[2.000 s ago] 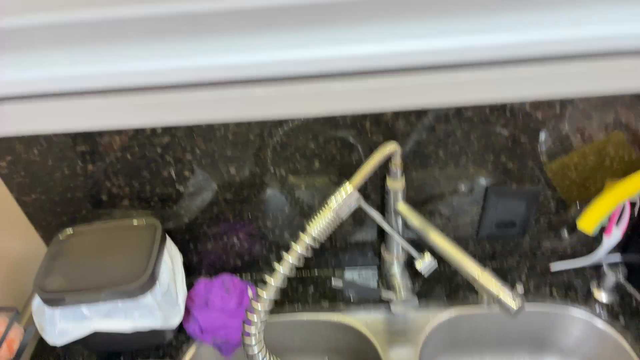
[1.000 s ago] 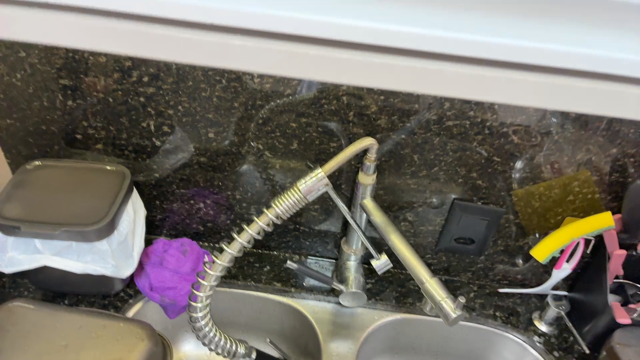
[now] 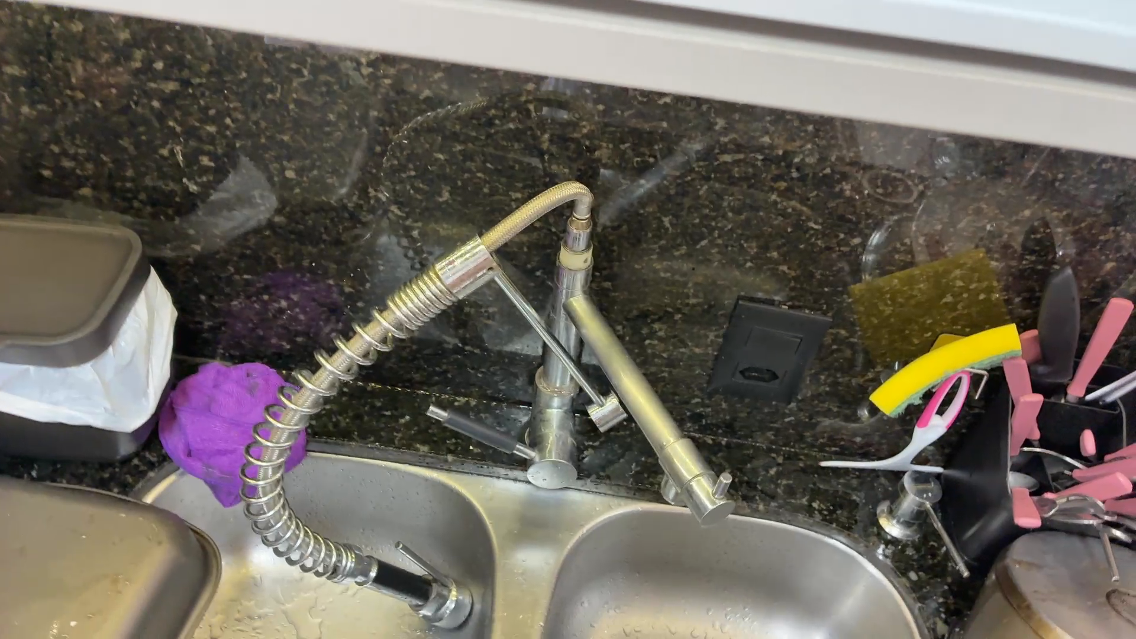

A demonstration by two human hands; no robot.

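Observation:
Neither of my hands is in view. A metal kitchen faucet [image 3: 557,390] stands behind a double steel sink [image 3: 524,541]. Its spring-coiled hose [image 3: 282,435] bends down to the left, and the spray head [image 3: 444,605] hangs over the left basin. A second, straight spout [image 3: 639,382] slants toward the right basin. The lever handle [image 3: 477,432] points left. A bunched purple cloth [image 3: 217,422] lies at the left basin's back edge, partly behind the hose.
At left are a lidded bin with a white liner [image 3: 98,373] and a metal pan [image 3: 89,559]. At right are a yellow sponge [image 3: 945,368], a pink-and-white brush [image 3: 927,439], a soap dispenser [image 3: 907,506], pink-handled utensils [image 3: 1100,479] and a metal pot [image 3: 1061,590]. A black outlet [image 3: 770,351] is on the granite backsplash.
The view has shifted downward and to the right, showing more of the sink and the utensils. None of the objects has plainly moved.

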